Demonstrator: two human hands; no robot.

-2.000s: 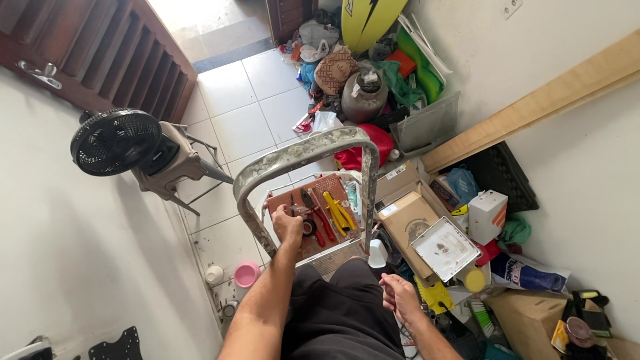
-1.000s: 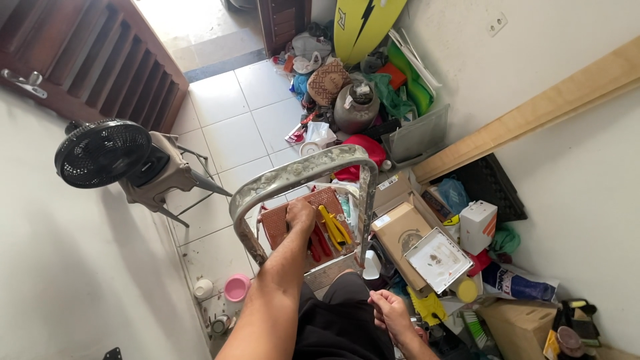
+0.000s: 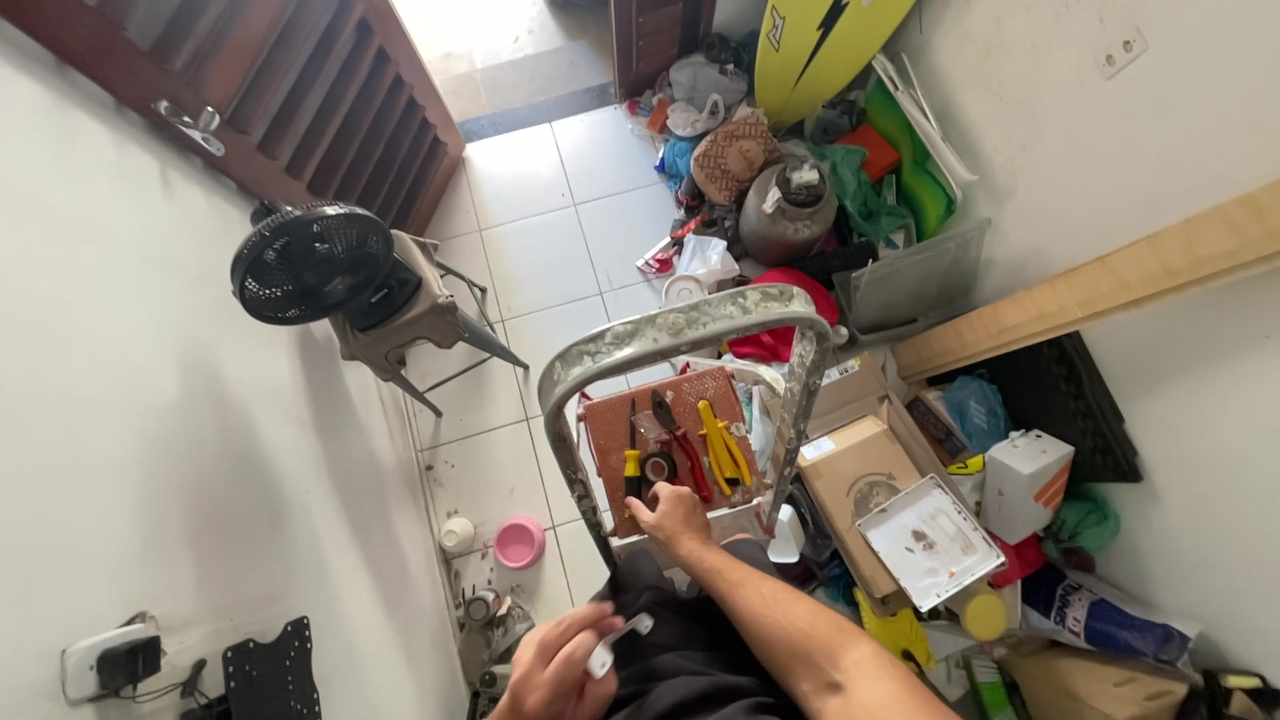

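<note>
My left hand (image 3: 565, 660) is low in the view, its fingers closed on a small white part (image 3: 602, 658). My right hand (image 3: 672, 518) reaches over the reddish-brown top step of a stepladder (image 3: 600, 410), its thumb and fingers at the handle end of a yellow-and-black screwdriver (image 3: 632, 468); whether they grip it is unclear. Beside the screwdriver lies a roll of black tape (image 3: 658, 467). Red-handled pliers (image 3: 690, 455) and a yellow-handled pair of pliers or cutters (image 3: 722, 445) rest farther right on the same step. The ladder's paint-spattered metal rail (image 3: 690, 318) arches around them.
A black fan (image 3: 312, 262) stands on a stool (image 3: 400, 340) at left. Right of the ladder are a cardboard box (image 3: 860, 490) with a white square cover (image 3: 930, 540), and a white box (image 3: 1027, 478). A pink bowl (image 3: 519, 542) is on the floor; a gas cylinder (image 3: 787, 212) stands farther back.
My left hand, earlier over the tools on the step, has come back low and holds the white part. My right hand has moved from beside my lap onto the step.
</note>
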